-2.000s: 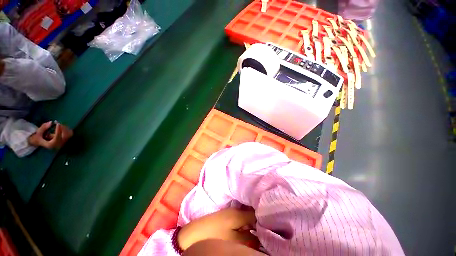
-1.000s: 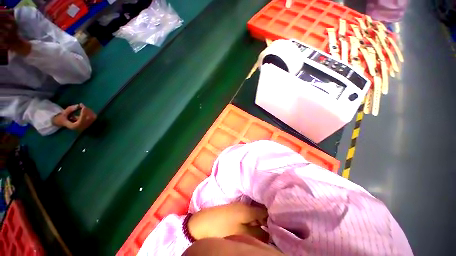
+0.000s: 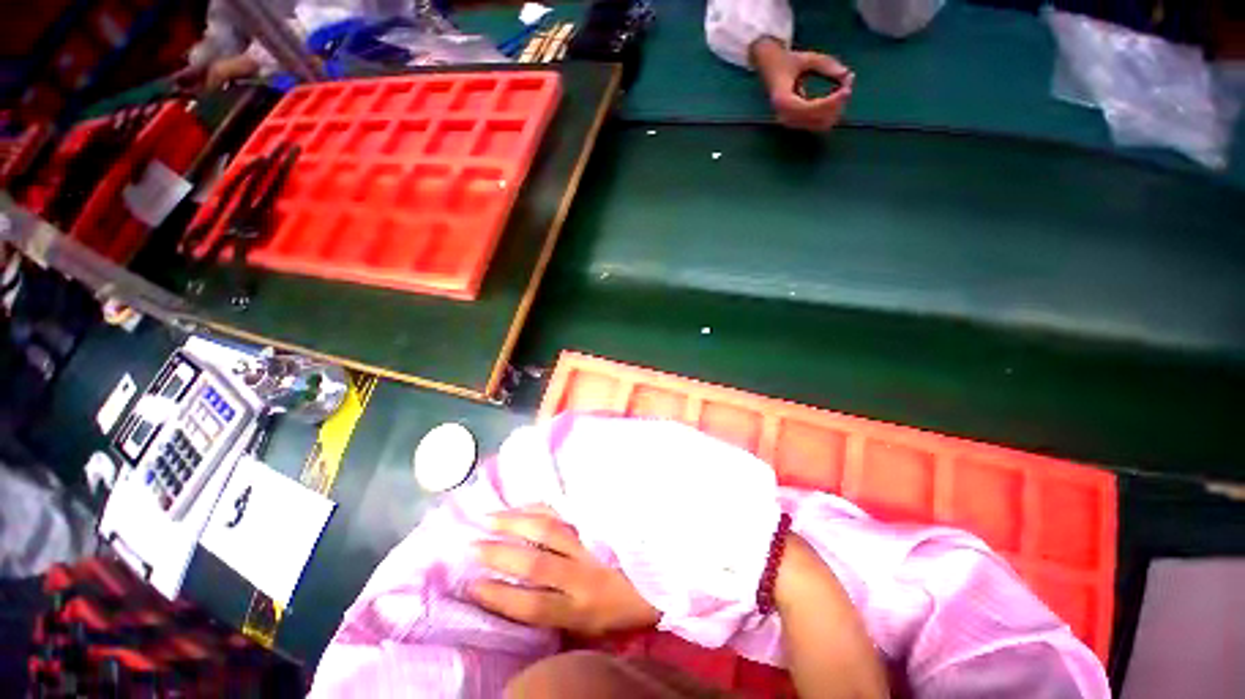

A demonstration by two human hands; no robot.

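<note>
My arms are folded in pink striped sleeves over an orange-red compartment tray (image 3: 1045, 512); the pockets that show hold nothing. My right hand (image 3: 560, 574) lies on my left sleeve, fingers slightly apart, with nothing visible in it. My left hand (image 3: 833, 621) shows only as wrist and back of hand beyond a dark red bead bracelet (image 3: 774, 563). Its fingers are hidden by my right sleeve and the lower edge.
A second orange-red tray (image 3: 396, 178) with black strap-like pieces (image 3: 253, 198) stands at upper left. A keypad device (image 3: 191, 437), paper slip (image 3: 269, 526) and white disc (image 3: 445, 456) lie left. The green belt (image 3: 874, 246) runs beyond; an opposite worker's hand (image 3: 806, 89) holds something small and dark. Clear plastic lies upper right.
The view has swung left: the white tape dispenser and the far tray with cream strips are gone, and the left tray and keypad device show. My arms stay folded; my right hand has come into view.
</note>
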